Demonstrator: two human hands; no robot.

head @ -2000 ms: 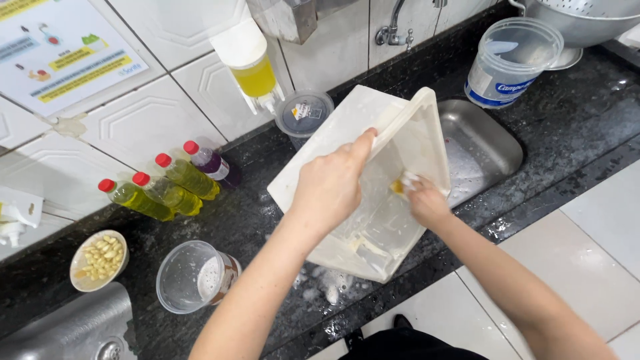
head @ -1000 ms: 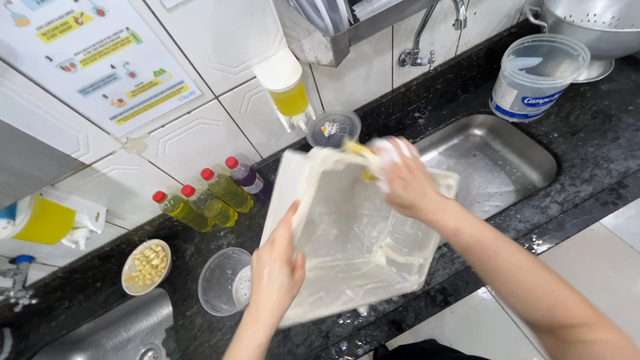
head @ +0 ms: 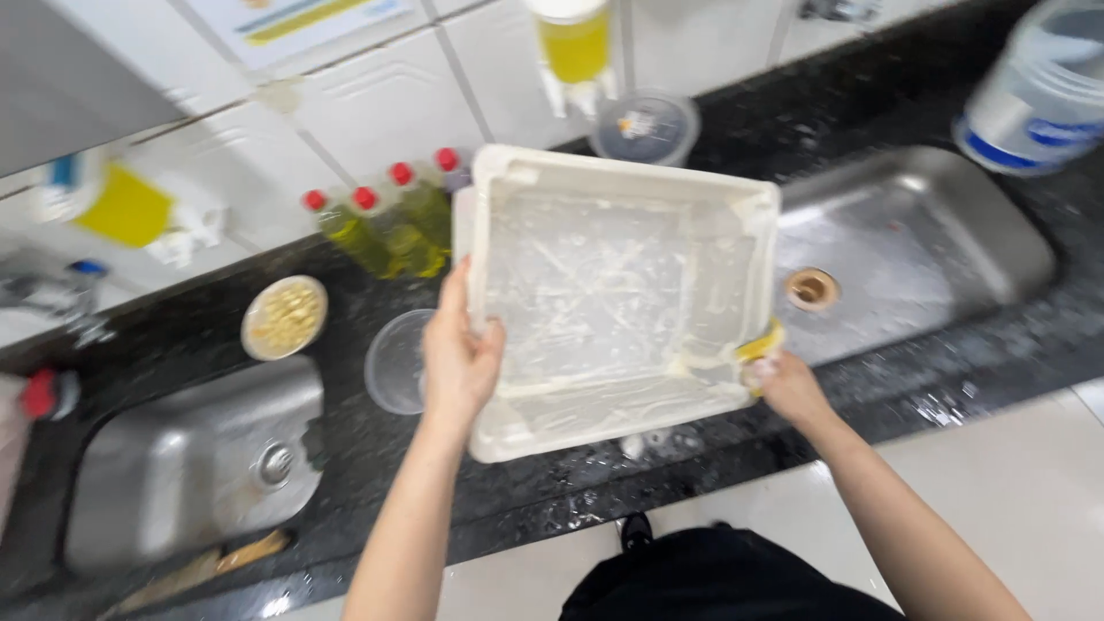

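A white rectangular plastic tub (head: 595, 293) is held above the dark stone counter, its open side facing me and its inside wet with whitish streaks. My left hand (head: 461, 345) grips the tub's left wall, thumb over the rim. At the lower right corner, my right hand (head: 780, 379) is closed on a yellow sponge (head: 759, 345), which touches the outer edge of the rim. Whitish foam covers part of the sponge. Behind the tub's right side lies a steel sink basin (head: 931, 250) with a drain.
A second steel sink (head: 207, 466) is at left, with a knife (head: 250, 552) on the counter near its front edge. A bowl of peeled garlic cloves (head: 286, 317), a clear plastic container (head: 397, 362), red-capped bottles (head: 358, 228), a lidded tub (head: 647, 129) and a clear bucket (head: 1035, 95) stand around.
My right hand and the sponge have moved from the tub's far rim to its lower right corner. The tub has turned, with its inside now facing me more squarely. The view has shifted left.
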